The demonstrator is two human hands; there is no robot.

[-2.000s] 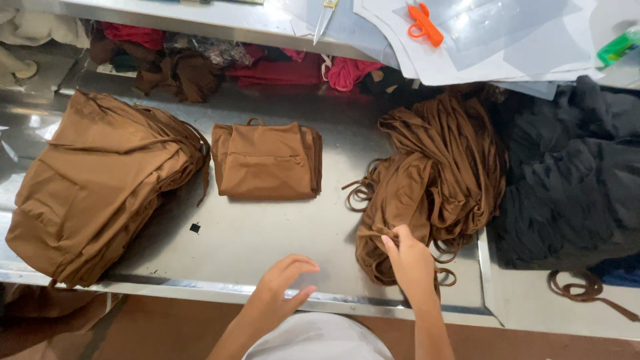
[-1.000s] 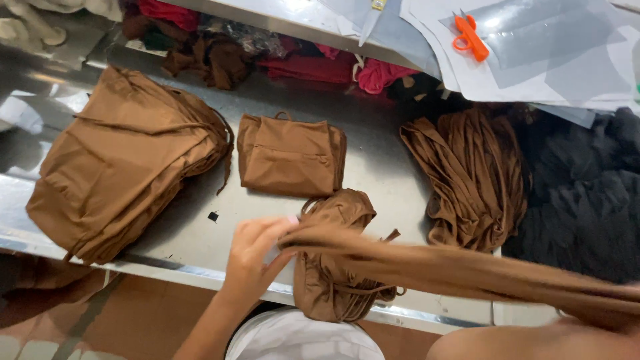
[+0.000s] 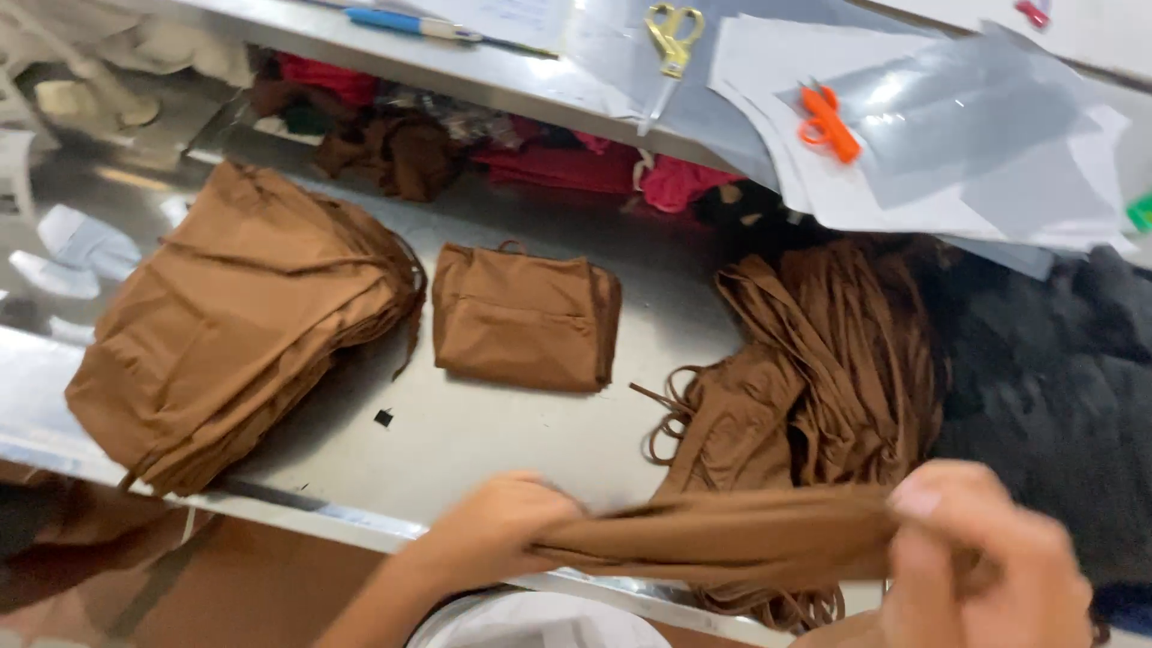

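Note:
A strip of gathered brown fabric [image 3: 738, 535] is stretched between my two hands near the table's front edge. My left hand [image 3: 513, 522] grips its left end, and my right hand [image 3: 981, 540], slightly blurred, grips the right end. Behind the strip lies a heap of brown fabric pieces with thin cords [image 3: 855, 360], partly hidden by it. A folded brown fabric bundle [image 3: 522, 319] rests at the middle of the metal table. To its left is a thick stack of brown fabric pieces [image 3: 243, 315].
Black fabric [image 3: 1053, 405] lies at the right. On the raised shelf [image 3: 576, 99] are gold-handled scissors [image 3: 670, 54], an orange-handled cutting tool [image 3: 828, 126], a blue pen [image 3: 405, 22] and papers [image 3: 900, 198]. Red fabric [image 3: 558, 166] is under the shelf.
Two seconds ago my left hand was empty and my right hand touched the heap; now both hold a brown strip. Since one second ago, my hands have come closer together.

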